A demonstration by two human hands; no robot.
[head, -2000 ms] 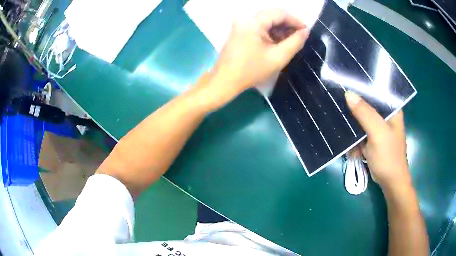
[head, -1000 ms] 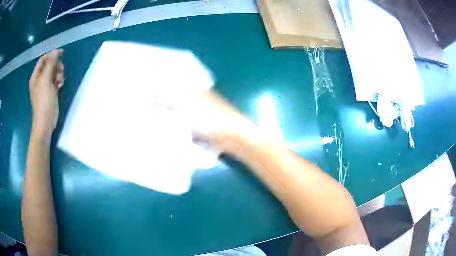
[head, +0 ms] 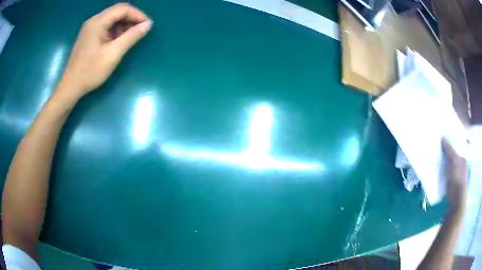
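Note:
A white foam-covered piece [head: 415,126] lies tilted over other white pieces [head: 436,79] at the right side of the green table [head: 211,211]. My right hand [head: 455,176] is blurred and holds its right edge. Whether a panel is inside cannot be seen. White cord bundles [head: 409,178] stick out from under the white pieces. My left hand [head: 108,47] is raised over the table at the upper left, thumb and fingertips curled together, with nothing visible in it.
Brown cardboard [head: 364,58] lies at the upper right, with dark panels with white edges [head: 364,13] on and behind it. Clear wrinkled tape [head: 361,216] sticks to the table at the lower right. A pale strip [head: 296,13] runs along the far edge.
The white piece has moved from the left of the table to the pile at the right with my right hand. My left hand has curled its fingers. The view has shifted.

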